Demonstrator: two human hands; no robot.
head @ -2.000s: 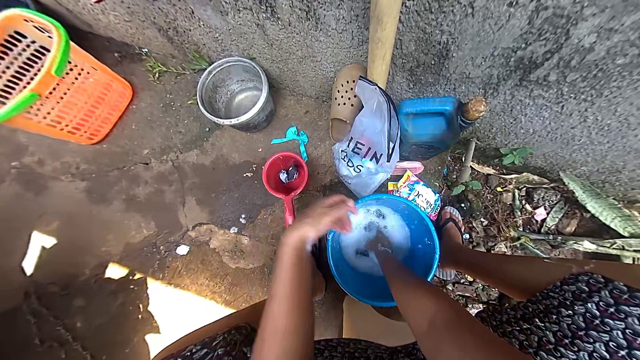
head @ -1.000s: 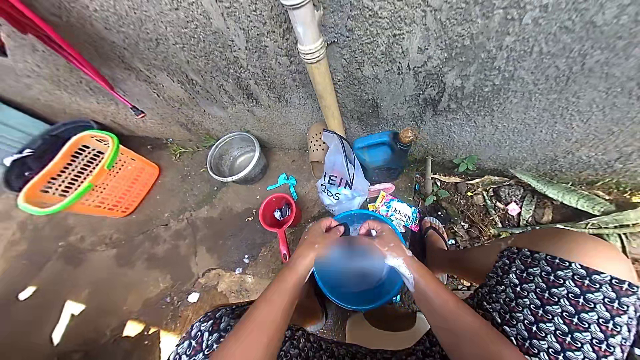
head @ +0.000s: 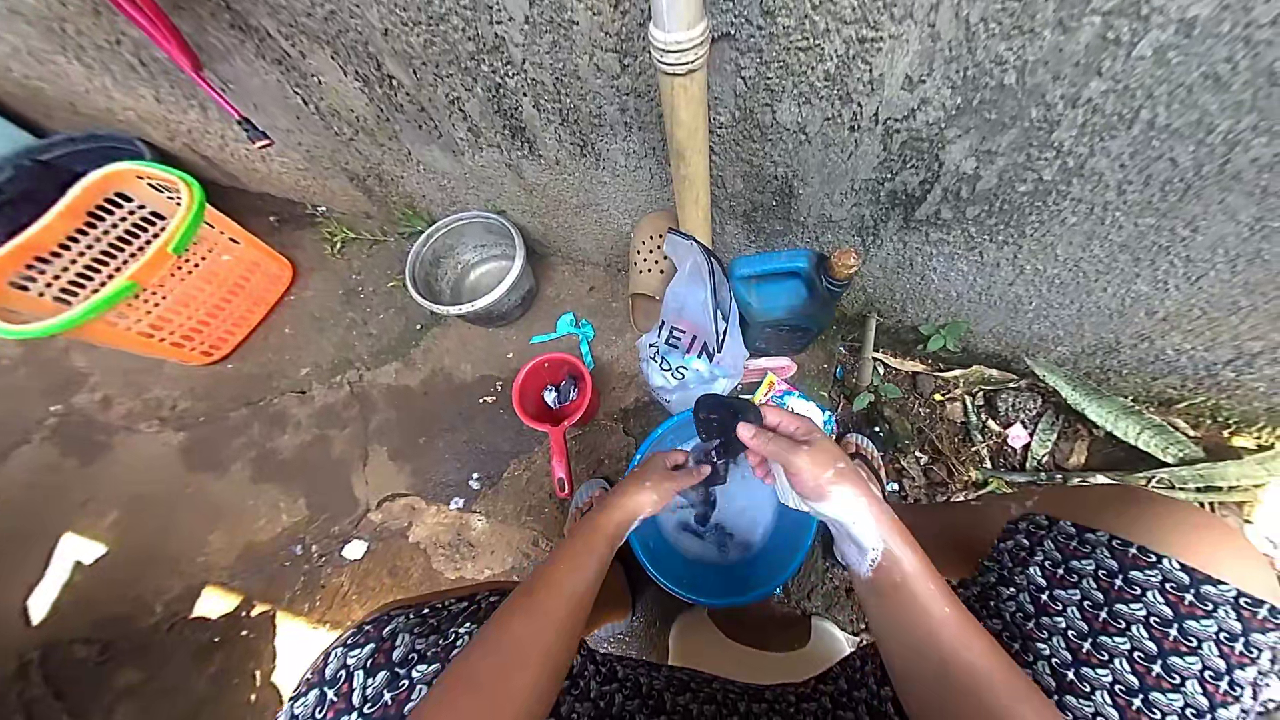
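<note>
Between my knees stands a blue plastic basin (head: 665,570) with sudsy water and some dark things in it. Above the suds, my right hand (head: 800,455) grips a black, flat, rounded item (head: 727,420) that hangs down wet; it may be cloth. My left hand (head: 655,485) pinches the lower part of the same item between thumb and fingers. Soap foam clings to my right wrist. Just left of the basin, a red plastic dipper (head: 560,436) holds a small crumpled dark and white thing. A colourful packet (head: 795,400) lies behind the basin, partly hidden by my right hand.
A printed plastic bag (head: 690,345), a tan clog (head: 650,265) and a blue jug (head: 783,300) stand by the concrete wall (head: 960,150). A bamboo pole (head: 688,150) leans there. Leftward are a turquoise ribbon (head: 570,330), a metal pot (head: 470,265) and an orange basket (head: 200,290).
My hands were in and over the basin's suds earlier. Now they are raised above the water with the black item held between them.
</note>
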